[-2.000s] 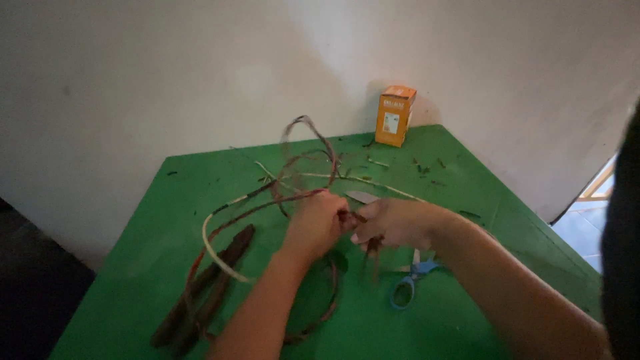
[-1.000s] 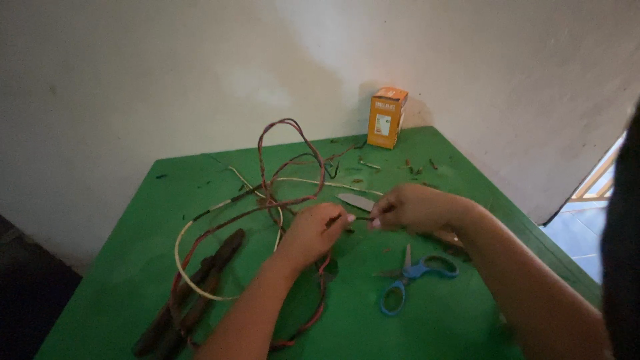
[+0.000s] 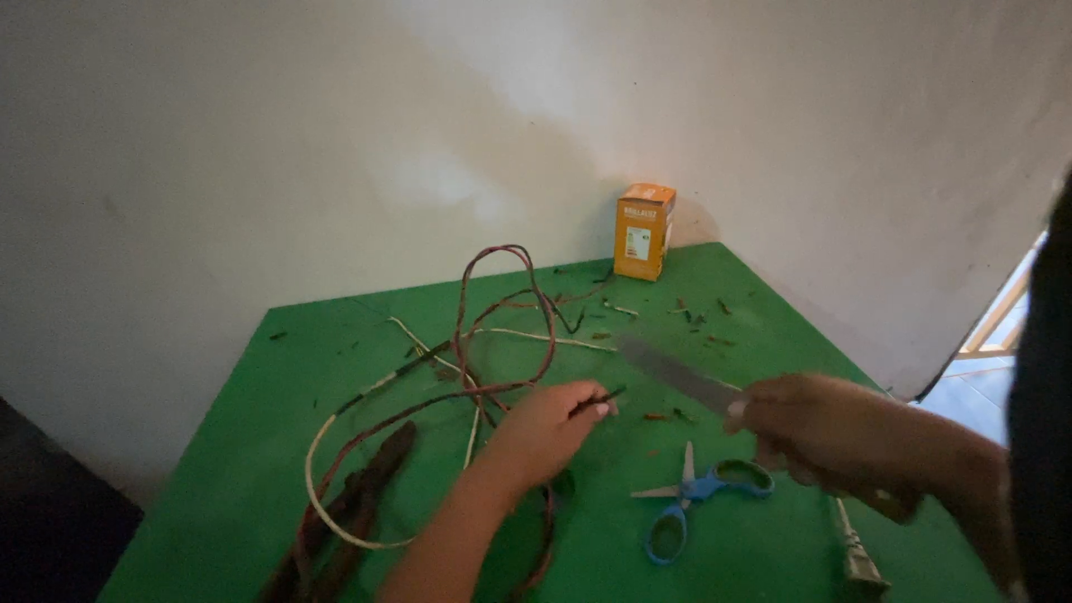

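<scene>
My left hand (image 3: 553, 431) grips the end of a dark electrical wire, whose tip (image 3: 615, 393) sticks out past the fingertips. My right hand (image 3: 804, 427) holds a knife (image 3: 678, 375), its broad blade pointing left and slightly blurred. Loops of twisted red and dark wire (image 3: 463, 318) and a white wire (image 3: 311, 469) lie about and behind my left hand. Between my forearms, blue-handled scissors (image 3: 687, 490) rest on the green table with their blades apart. Beside my left forearm lie dark, worn pliers (image 3: 368, 494), partly under the wire.
An orange light bulb box (image 3: 641, 234) stands at the back of the green table (image 3: 218, 452), against the pale wall. Short wire and insulation scraps (image 3: 695, 314) are scattered near it. A whitish object (image 3: 858, 557), perhaps a plug, lies at the lower right.
My right hand has moved right, away from my left hand, and now holds the knife, which lay on the table behind my hands a second ago. My left hand still grips the wire.
</scene>
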